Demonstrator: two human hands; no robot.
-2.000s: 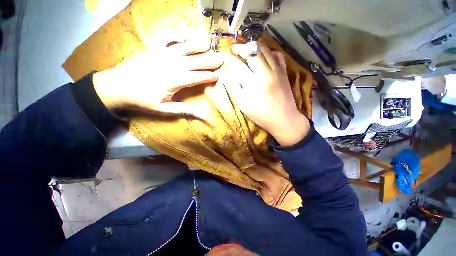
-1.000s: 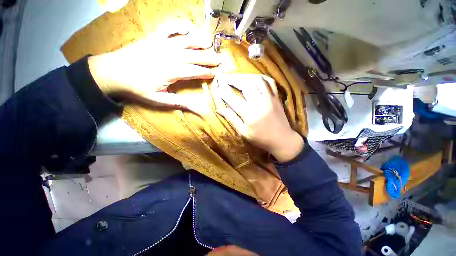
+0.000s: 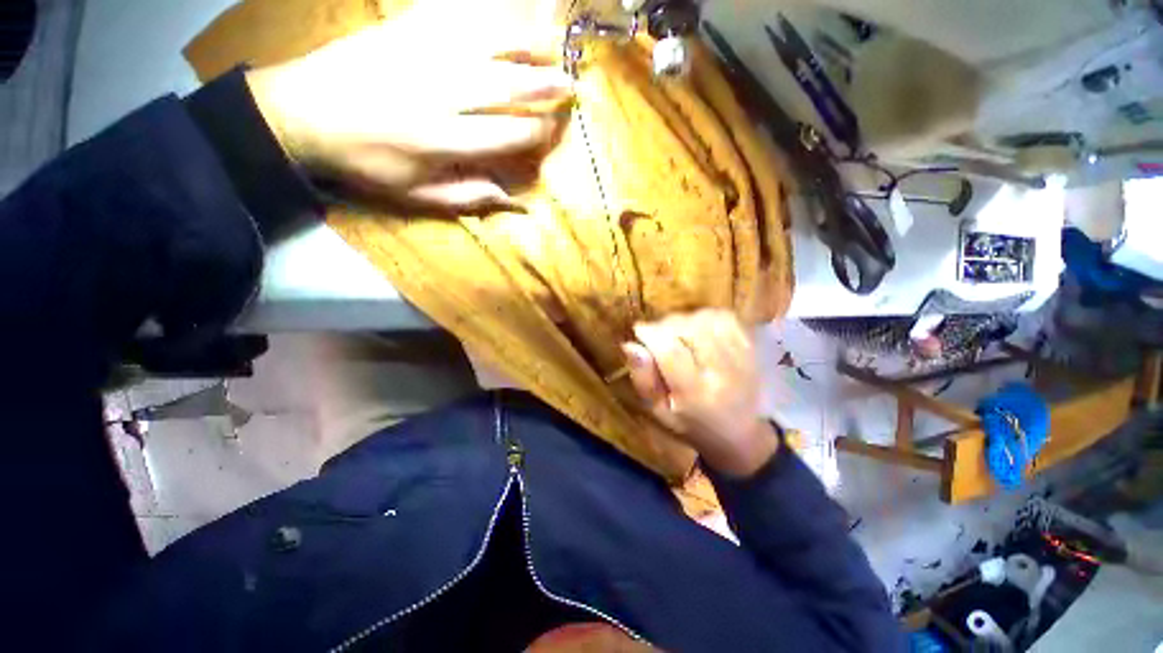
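Mustard-brown fabric (image 3: 689, 217) lies across the machine table and hangs over its front edge. A stitched seam line runs down it from the presser foot (image 3: 577, 41) at the top centre. My left hand (image 3: 415, 115) lies flat on the fabric left of the seam, fingertips near the presser foot, fingers slightly apart; bright glare washes out part of it. My right hand (image 3: 702, 383) grips the fabric at the lower end of the seam, by the table's front edge, thumb and fingers pinched on the cloth.
Black-handled shears (image 3: 852, 242) and smaller dark scissors (image 3: 816, 89) lie right of the fabric. The white machine body (image 3: 995, 64) fills the top right. A small black panel (image 3: 996, 256) is at the table's right end. A wooden bench (image 3: 1071, 440) holds a blue bundle (image 3: 1014, 436).
My right hand has moved from beside the presser foot down toward the table's front edge, uncovering the seam. My left hand stays on the fabric. The view has shifted slightly.
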